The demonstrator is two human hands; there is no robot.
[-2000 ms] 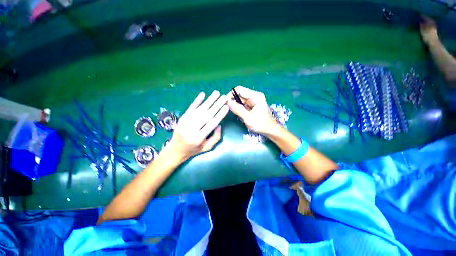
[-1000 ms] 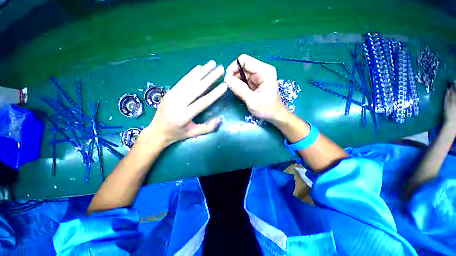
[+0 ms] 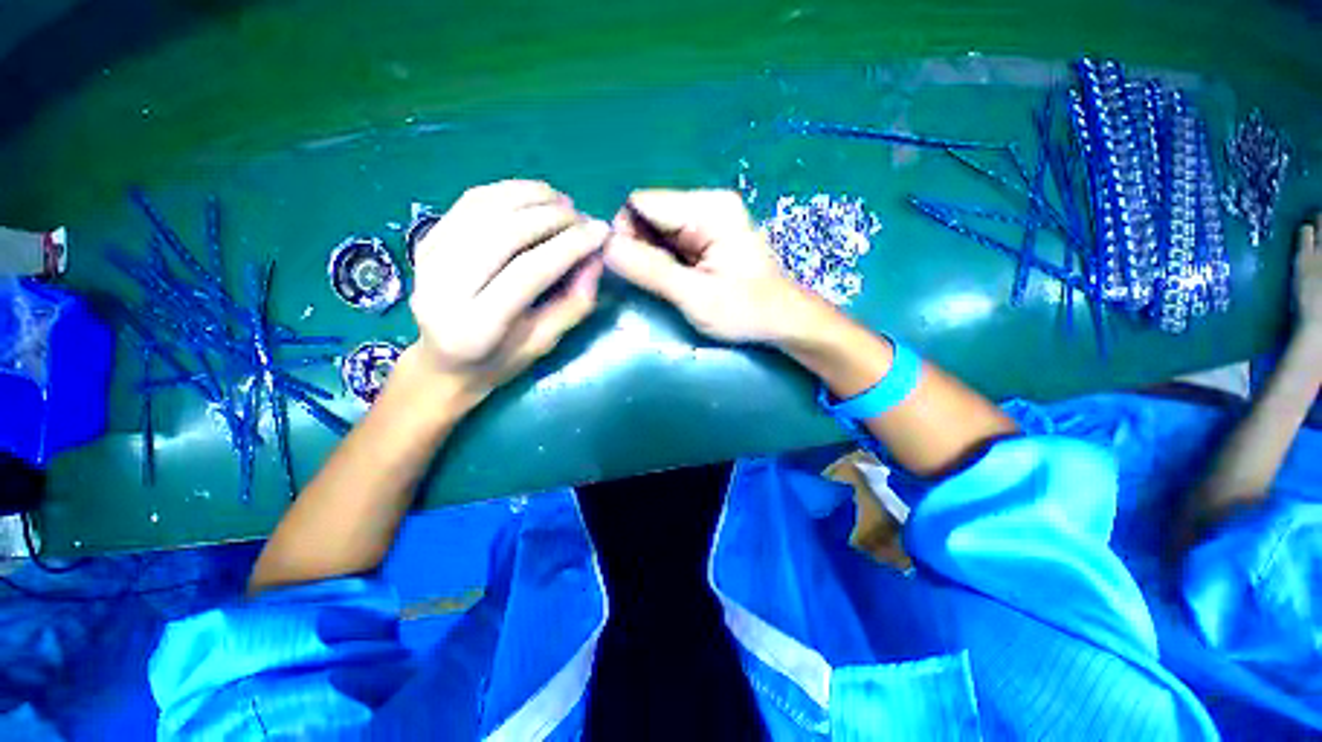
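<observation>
My left hand has its fingers curled in, its fingertips meeting those of my right hand above the green bench. Whatever lies between the fingertips is too small or hidden to tell. A dark shape shows under the right fingers, but I cannot tell if it is the tweezers. A blue band is round my right wrist. Round silver-and-dark housings lie left of my left hand, one partly hidden by it; another housing lies nearer me. A heap of small silver parts lies just right of my right hand.
Thin dark-blue strips lie crosswise at left, with more strips at right. Ribbed silver-blue rows and a darker small-parts heap lie far right. A blue bin stands far left. Another person's arm is at the right edge.
My left hand has gone from flat with fingers spread to curled, its fingertips meeting the right hand's. The dark tweezers seen earlier in my right hand no longer show clearly. The view has shifted slightly.
</observation>
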